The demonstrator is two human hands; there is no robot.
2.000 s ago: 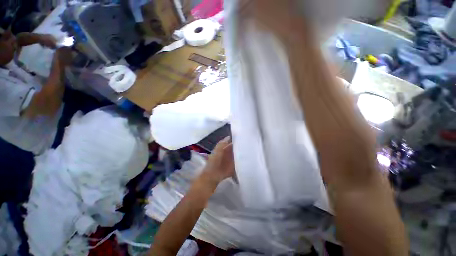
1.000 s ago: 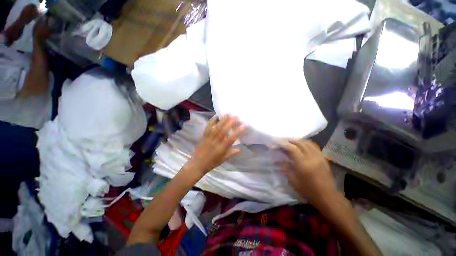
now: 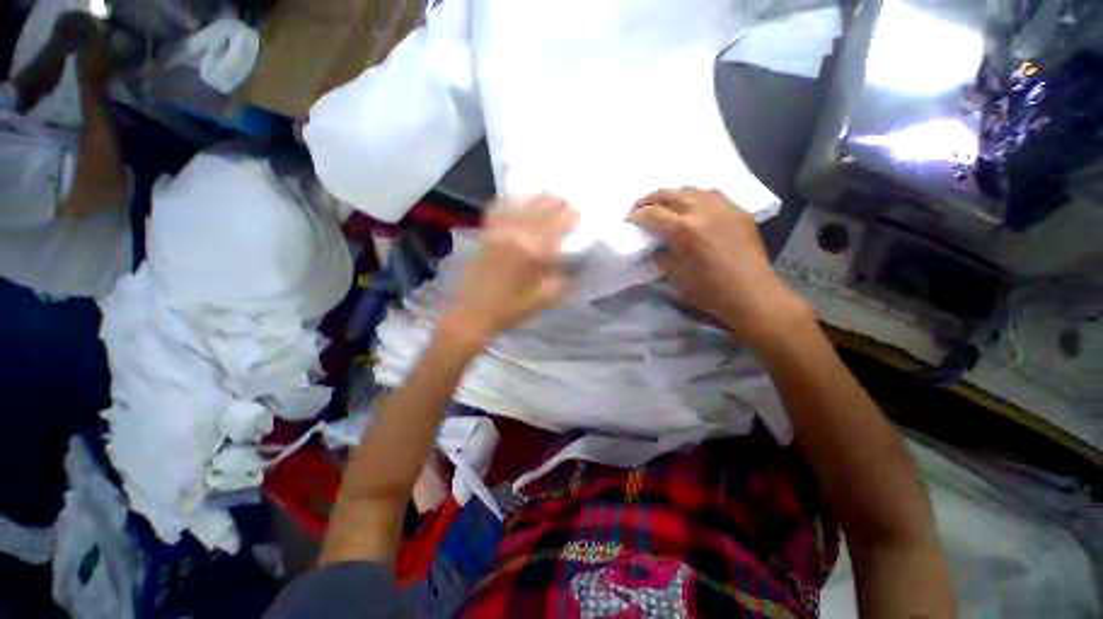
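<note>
White cut panels [image 3: 605, 109] lie flat on the grey work surface in front of me, very bright. My left hand [image 3: 523, 264] is blurred at their near left edge; its grip cannot be told. My right hand [image 3: 702, 248] has its fingers bent on the near edge of the panels and pinches it. A layered stack of white pieces [image 3: 544, 375] lies across my lap below both hands. Another white piece [image 3: 393, 133] hangs over the edge at the left.
A large white fabric bundle [image 3: 230, 314] is at the left, near a red basket [image 3: 302, 490]. The shiny machine bed [image 3: 913, 109] is at the right. A white tape roll [image 3: 226, 55] and cardboard [image 3: 333, 55] are at upper left. Another person's arm [image 3: 97, 157] shows at far left.
The panel was raised and blurred two seconds ago; it then lay flat. Since one second ago, my right hand's fingers have curled onto its near edge, and the view has tilted down.
</note>
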